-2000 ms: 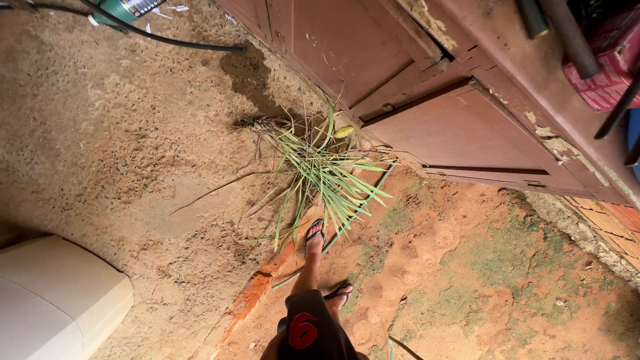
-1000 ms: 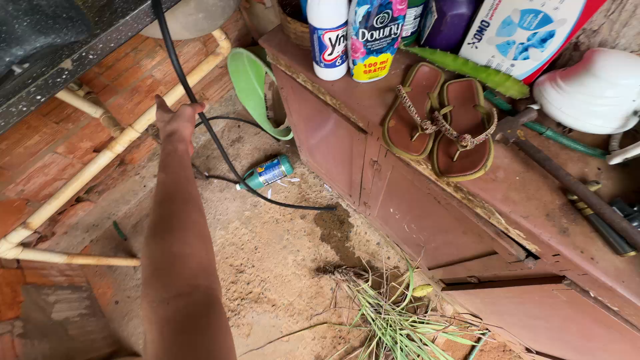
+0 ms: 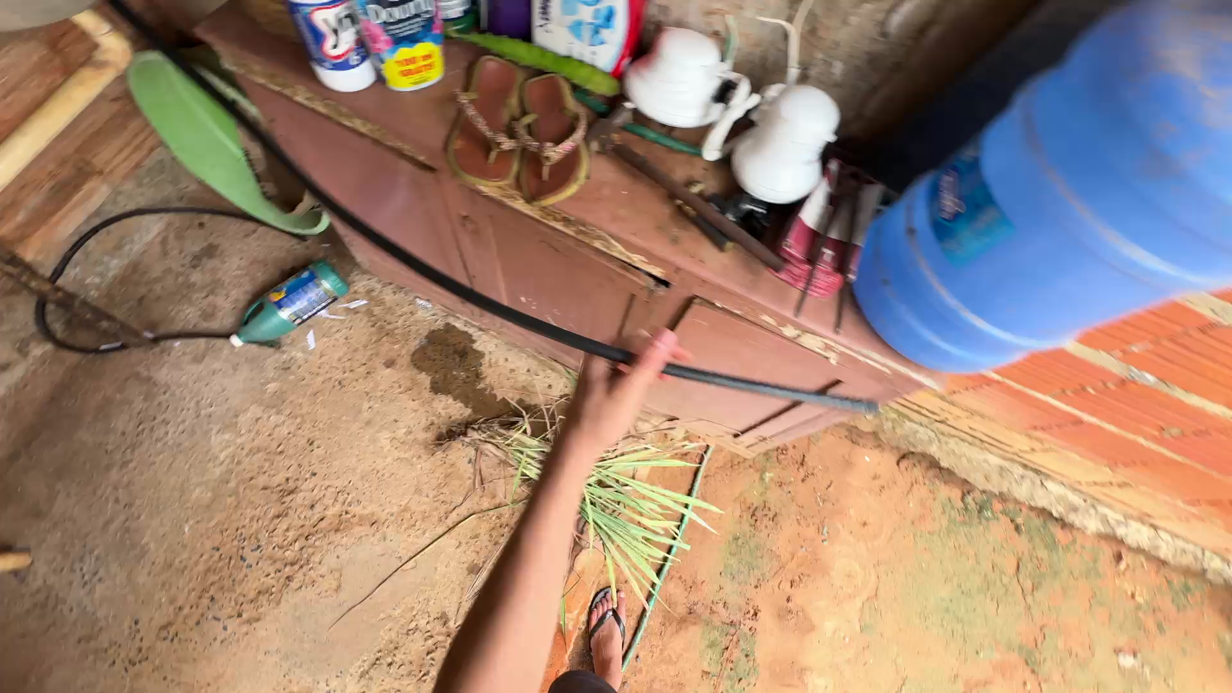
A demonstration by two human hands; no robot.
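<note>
My left hand (image 3: 621,380) reaches up from the bottom centre and is closed around a black hose (image 3: 462,294), with the thumb over it. A short length of the hose runs past the hand to its free end at the right, in front of the reddish-brown cabinet (image 3: 539,255). The rest curves up to the top left corner. Below the hand, a bunch of long green grass-like leaves (image 3: 626,496) lies on the ground, partly hidden by my forearm. My right hand is out of view.
On the cabinet top stand bottles (image 3: 332,43), sandals (image 3: 491,120), a hammer (image 3: 693,202), white electric shower heads (image 3: 784,144) and a large blue water jug (image 3: 1039,192). A green bottle (image 3: 294,300) lies on the floor. A thin green hose (image 3: 669,568) passes beside my foot (image 3: 606,635).
My left hand, by the black hose on the left one second ago, is now farther right, gripping it. The hose's end has been lifted off the floor. The view has shifted right.
</note>
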